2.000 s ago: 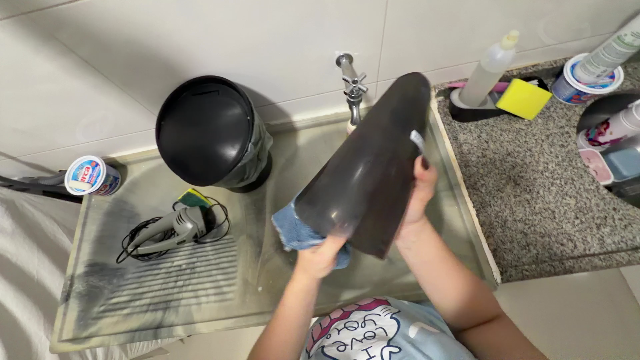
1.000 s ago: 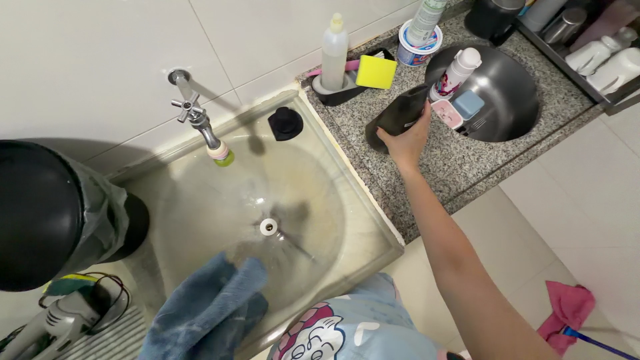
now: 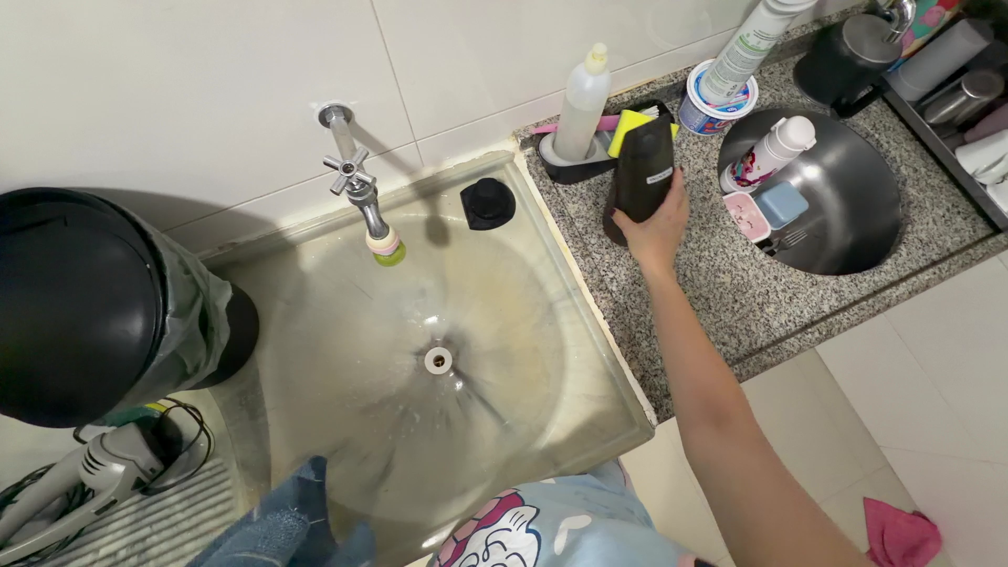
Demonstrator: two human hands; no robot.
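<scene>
My right hand [image 3: 657, 228] grips the lower part of a dark plastic container [image 3: 647, 169] with a small label, standing at the granite counter in front of the sponge caddy. My left hand is out of view. A wet blue denim cloth [image 3: 276, 524] shows at the bottom edge, over the near rim of the laundry sink [image 3: 504, 339]; what holds it is hidden. A black rubber-like piece [image 3: 488, 203] lies in the sink's far right corner.
A lidded black bin [image 3: 79, 307] and a grey corded appliance [image 3: 102, 472] are at left. The tap [image 3: 366, 197] juts over the sink. On the counter are a clear bottle [image 3: 583, 102], a white tub [image 3: 717, 102] and a round steel sink [image 3: 850, 197] holding a bottle and containers.
Two seconds ago both hands held the dark container over the sink with the blue cloth. The container is now at the counter in my right hand, more upright than one second ago.
</scene>
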